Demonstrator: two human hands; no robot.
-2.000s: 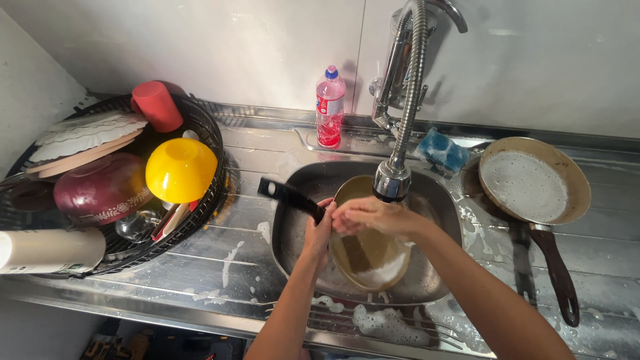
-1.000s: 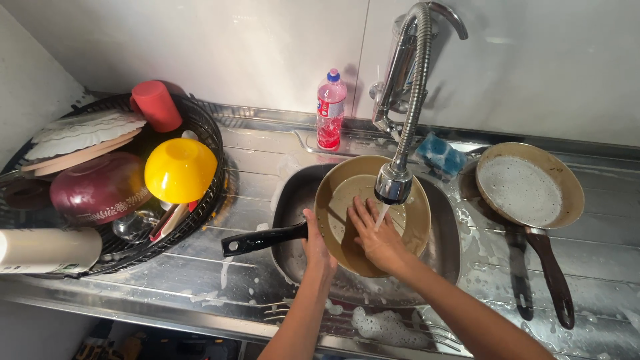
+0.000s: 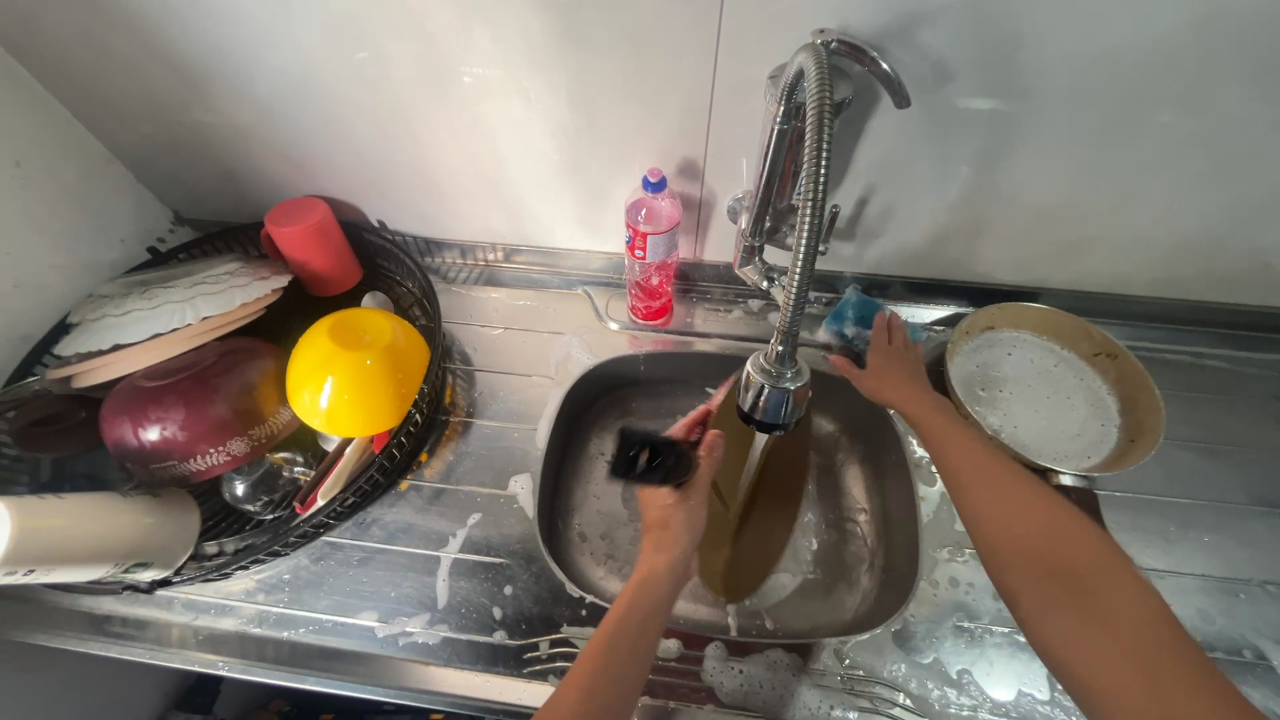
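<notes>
My left hand grips the black handle of a tan frying pan, which is tilted on edge under the chrome faucet's spray head. Water runs onto the pan. Below it is a large gray rectangular pan in the sink area. My right hand reaches to a wet blue sponge behind the gray pan, fingers spread at its edge; whether they grip it is unclear. A second frying pan with foamy water rests at the right.
A black dish rack at the left holds a yellow bowl, a maroon bowl, a red cup, plates and a white cylindrical container. A bottle of pink liquid stands by the wall. Forks lie at the front.
My right hand has left the tan pan's inside and moved up and right to the sponge. The pan, facing up one second ago, is now turned on edge in my left hand.
</notes>
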